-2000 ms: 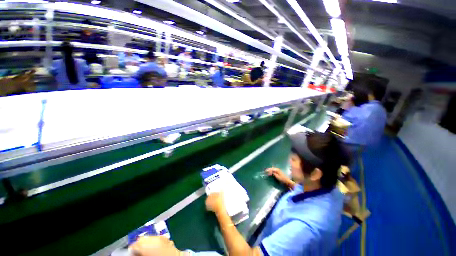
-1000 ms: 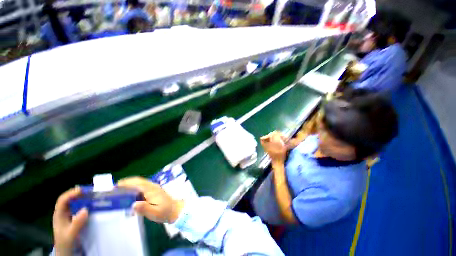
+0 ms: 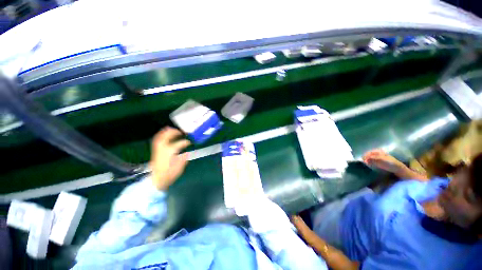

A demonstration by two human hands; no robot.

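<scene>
My left hand (image 3: 168, 158) is blurred, with fingers apart and nothing seen in it. It is just below and left of a white carton piece with a blue end (image 3: 196, 122) on the dark green belt. A stack of white and blue box blanks (image 3: 240, 174) lies across the belt's near rail in front of me. My right sleeve reaches the stack's lower end, but the hand itself cannot be made out. A larger stack of blanks (image 3: 321, 141) lies to the right. A small pale box (image 3: 238, 107) lies on the belt.
Several small white boxes (image 3: 67, 217) lie at the lower left. A metal post (image 3: 63, 129) slants at the left. The white shelf (image 3: 222, 21) spans the top, with small white pieces below it. A person in blue (image 3: 391, 221) sits close on my right, one hand near the larger stack.
The view has swung left and down. The blue-ended blank that both hands held is no longer between them. My hands are apart, and a blue-ended carton piece now shows on the belt.
</scene>
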